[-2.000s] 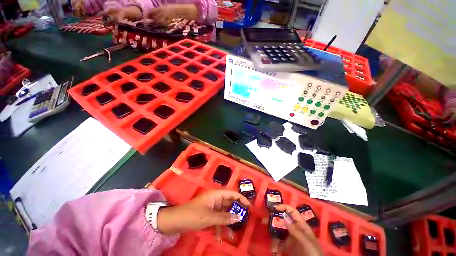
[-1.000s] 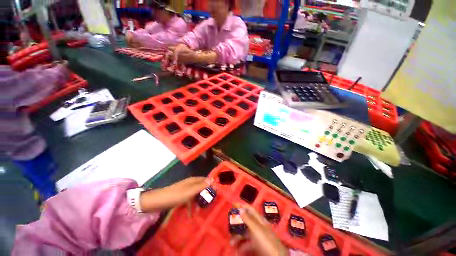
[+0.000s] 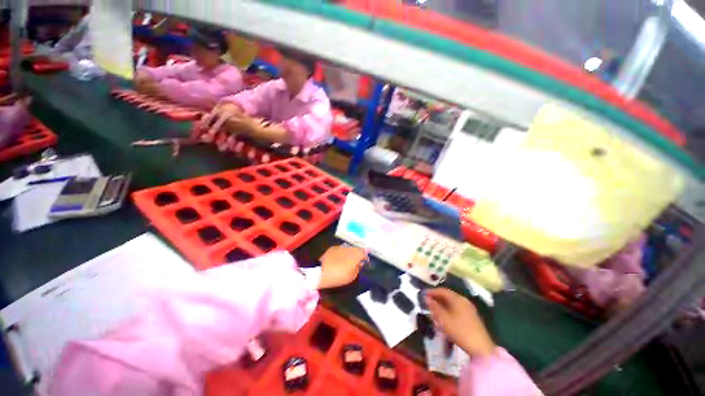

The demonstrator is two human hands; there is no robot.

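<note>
The near red tray (image 3: 332,374) lies at the bottom, partly hidden by my left sleeve. Lit watch bodies (image 3: 296,372) and a dark one (image 3: 323,335) sit in its pockets. My left hand (image 3: 341,265) is beyond this tray, beside the white instrument; its fingers are bent and blurred. My right hand (image 3: 458,313) reaches over the set-aside dark watch units (image 3: 403,302), fingertips at one near the white paper (image 3: 389,321). Whether either hand grips anything cannot be told.
A full red tray (image 3: 171,226) stands at left. A white instrument (image 3: 386,237) with a calculator (image 3: 398,195) on top is ahead. A record sheet (image 3: 93,286) and another calculator (image 3: 91,195) lie left. A yellow sheet (image 3: 572,186) hangs right. Co-workers in pink sit across the bench.
The view has tilted up, showing the shelf edge. Both hands have left the near tray: the left moved forward towards the instrument, the right to the set-aside units.
</note>
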